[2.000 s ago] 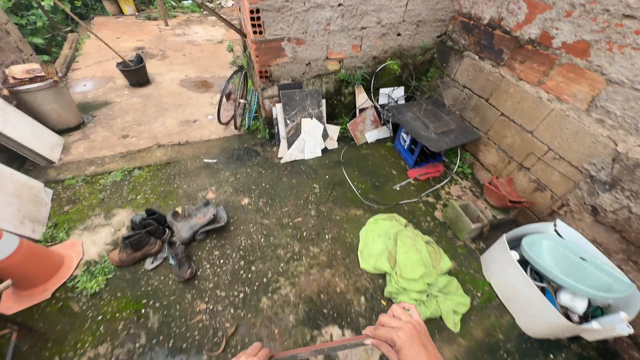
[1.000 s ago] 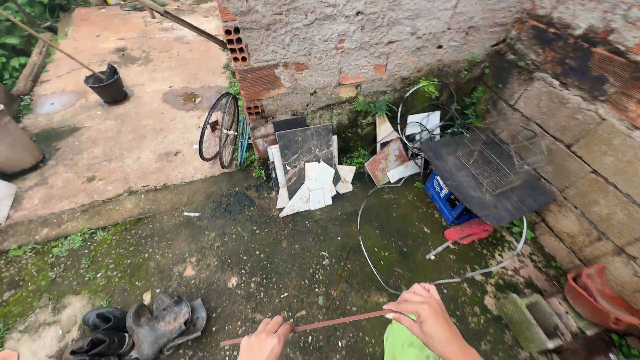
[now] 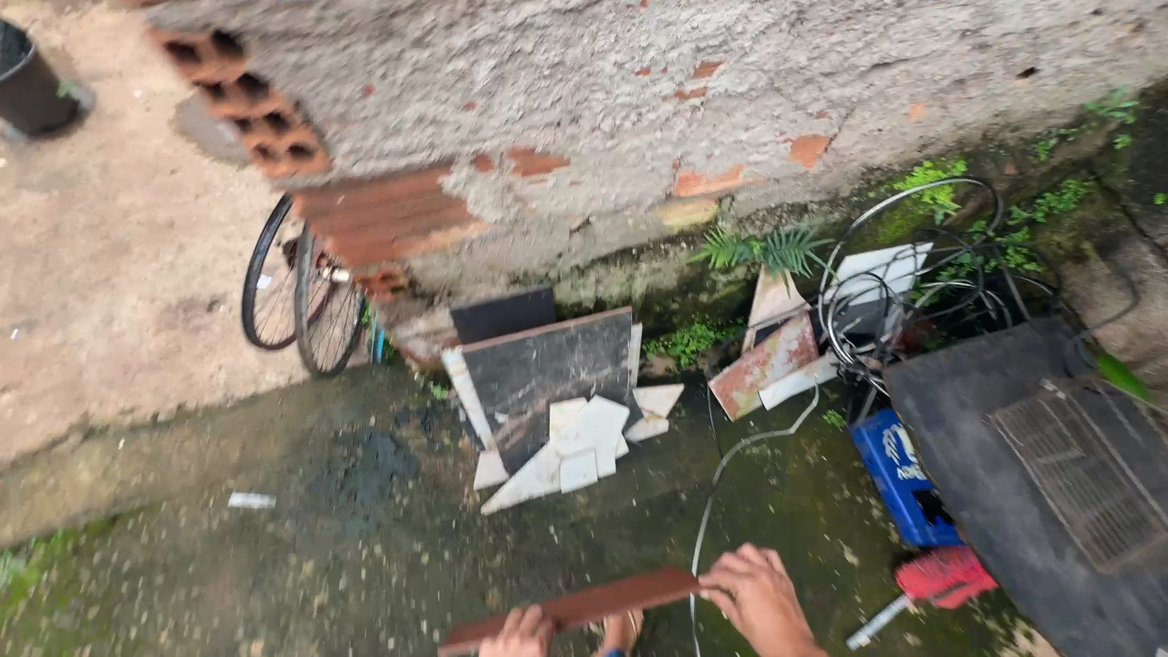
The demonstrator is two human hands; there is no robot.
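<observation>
A narrow reddish-brown strip [image 3: 611, 598], perhaps a piece of tile, is held level in front of me at the bottom of the view. My left hand [image 3: 520, 634] grips it near its left end, and my right hand [image 3: 759, 598] pinches its right end. Part of a foot [image 3: 622, 630] shows just under the strip. Beyond my hands, broken white tile pieces [image 3: 584, 443] lie against a dark slab [image 3: 547, 374] that leans on the rough wall. Most of my left hand is cut off by the lower edge.
Bicycle wheels [image 3: 319, 301] stand by the wall's brick corner [image 3: 265, 119]. Coiled cable [image 3: 849, 301] and more tile pieces [image 3: 766, 365] lie to the right. A dark board [image 3: 1013, 429] with a wire rack [image 3: 1086, 465] rests over a blue crate [image 3: 899, 474]. A red brush [image 3: 944, 577] lies beside it.
The view has moved toward the wall and the leaning slabs. Both hands still hold the strip. The green cloth and the shoes seen earlier are out of view.
</observation>
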